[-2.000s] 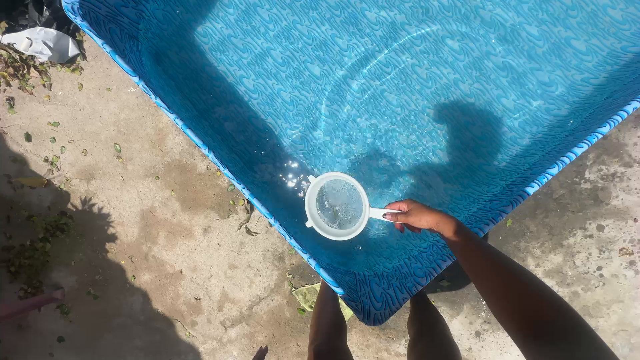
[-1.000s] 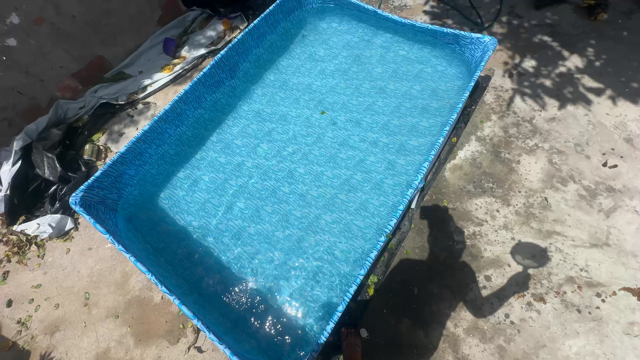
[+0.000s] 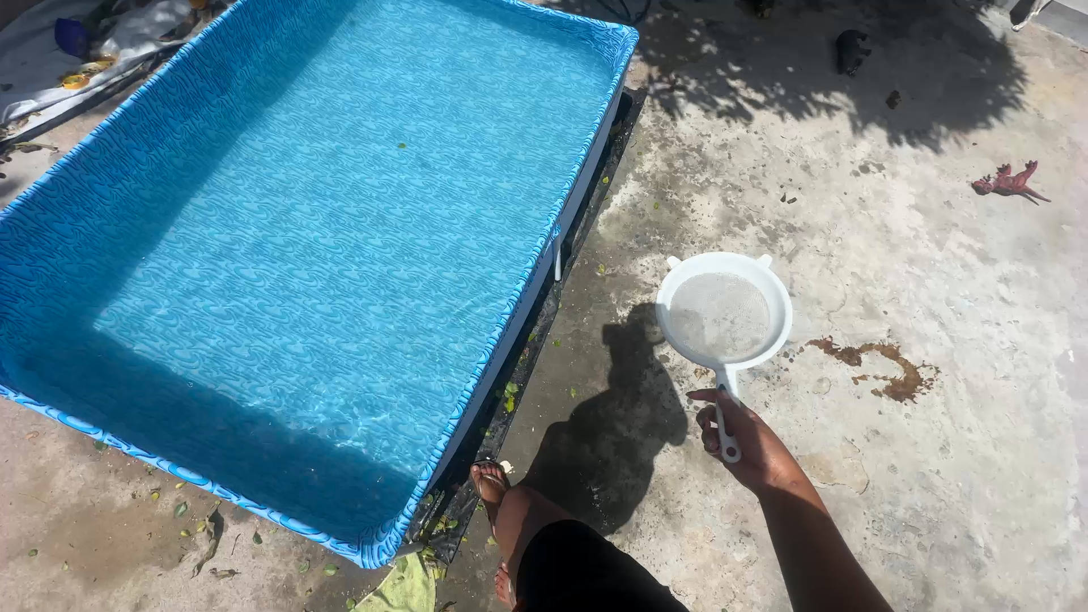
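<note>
My right hand [image 3: 738, 438] grips the handle of a white plastic mesh strainer [image 3: 722, 316]. The strainer is held over the concrete, to the right of a blue patterned pool [image 3: 520, 319] with water in it. Its round mesh faces up toward me, and the two small lugs on its rim point away from me. A small leaf [image 3: 402, 145] lies in the pool, toward its far part. My left hand is out of view.
My sandalled foot stands beside the near right corner of the pool. A yellow-green cloth [image 3: 399, 586] lies at that corner. A red toy figure [image 3: 1011, 182] and a dark object [image 3: 851, 52] lie on the concrete. Sheeting [image 3: 127, 51] is bunched at the upper left.
Two seconds ago the strainer was over the water at a pool corner; now my right hand holds it over the concrete beside the pool's right side. The view has shifted a lot.
</note>
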